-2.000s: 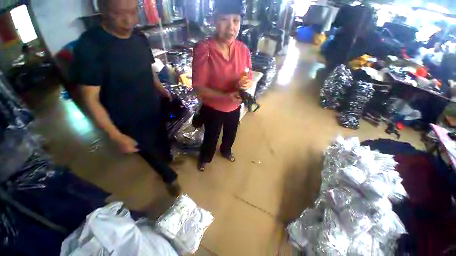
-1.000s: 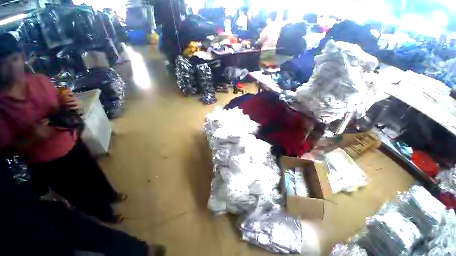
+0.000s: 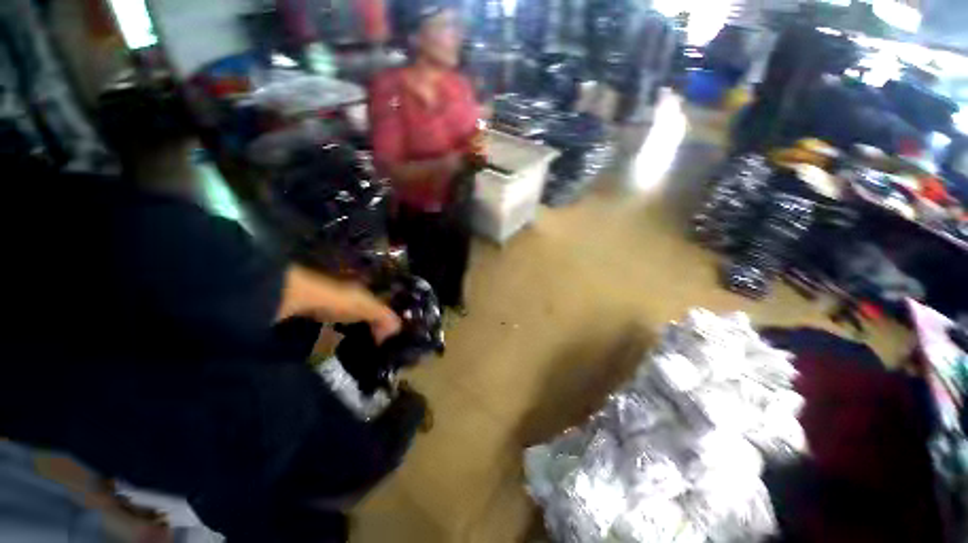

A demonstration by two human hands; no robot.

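Note:
A blurred bluish-grey sleeve and a bit of skin show at the bottom left edge. They look like my left arm and my left hand [image 3: 143,522], low beside a white patch; whether it holds anything is unclear. My right hand is not in view. A tall pile of silvery-white bagged packs [image 3: 679,445] stands on the floor at the lower right of centre. A person in dark clothes [image 3: 159,308] leans across the left side, close by, an arm stretched over a dark shiny bundle [image 3: 414,313]. A whitish piece [image 3: 345,384] shows below that arm.
A person in a pink-red top [image 3: 430,127] stands behind, by a white tub [image 3: 510,191]. Dark bagged bundles [image 3: 759,244] stand on the floor at the right. Dark red and black fabric [image 3: 860,414] lies beside the white pile. Racks with dark garments line the back.
The view has swung back left from the boxes and tables. The person in dark clothes is now closer and bent, with an arm out. A bluish-grey sleeve has appeared at the bottom left.

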